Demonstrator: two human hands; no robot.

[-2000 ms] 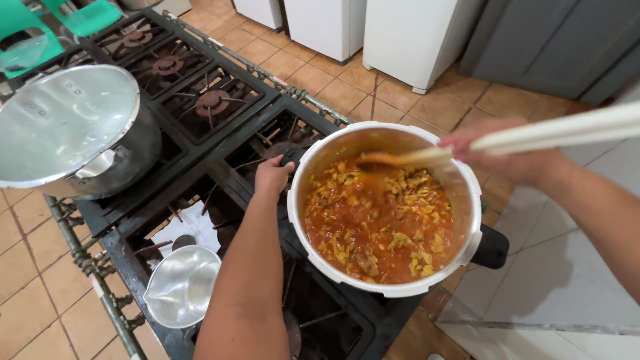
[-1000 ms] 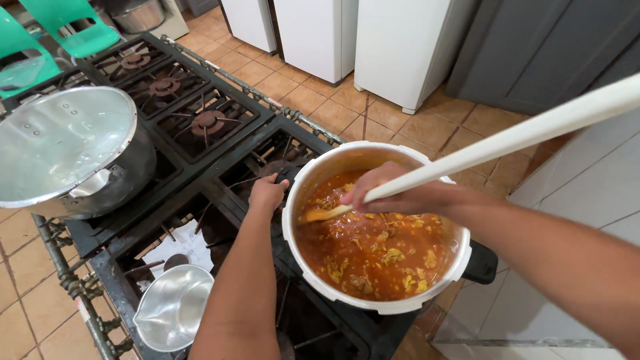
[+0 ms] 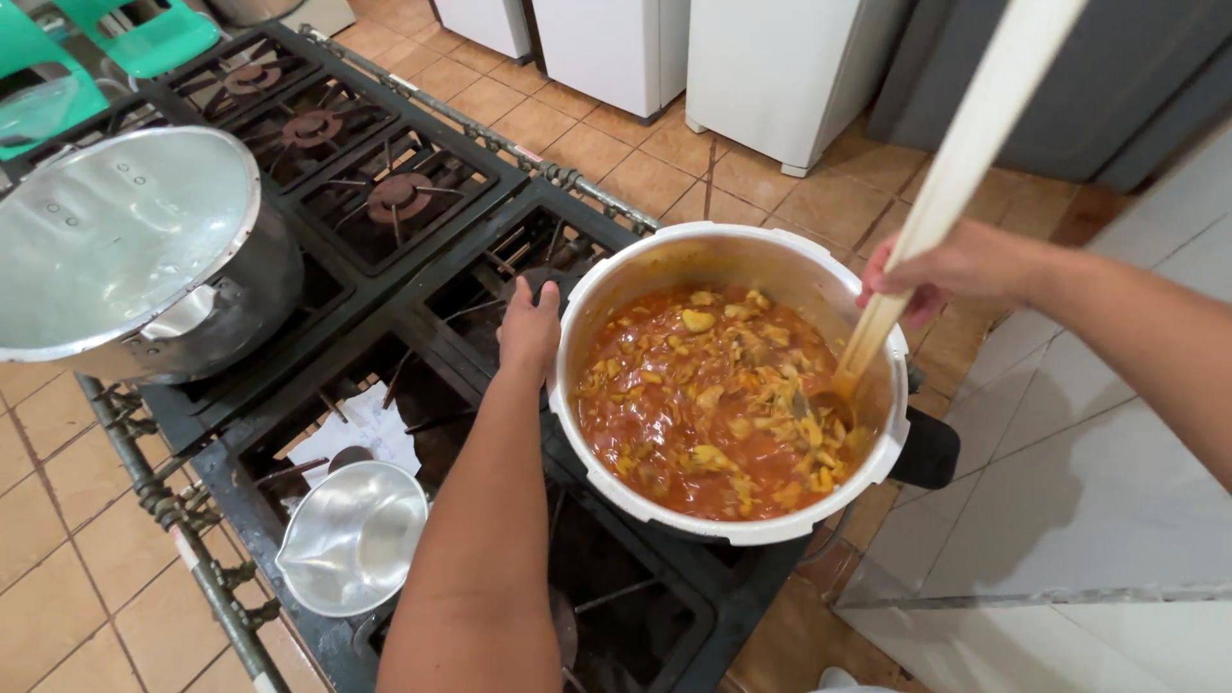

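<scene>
A metal pressure-cooker pot (image 3: 731, 534) stands on the stove, holding a red-orange stew (image 3: 674, 414) with yellowish pieces. My right hand (image 3: 929, 274) grips a long pale wooden spoon (image 3: 972, 144) low on its handle; the spoon's head dips into the stew at the pot's right side. At the pot's left, my left hand (image 3: 530, 322) is closed around the dark side handle, which is mostly hidden by the fingers. A second black handle (image 3: 926, 449) sticks out at the pot's lower right.
A large aluminium pot (image 3: 241, 289) sits on the stove (image 3: 414, 279) at the left. Nearer, a small metal pan with a spout (image 3: 356, 539) lies beside crumpled paper (image 3: 361, 433). Pipes run along the stove's edges. A tiled wall (image 3: 1059, 462) is at the right, white appliances (image 3: 770, 77) beyond.
My right hand and the spoon have moved from the pot's left side to its right side, and the handle now stands steeper. My left hand stays at the pot's left.
</scene>
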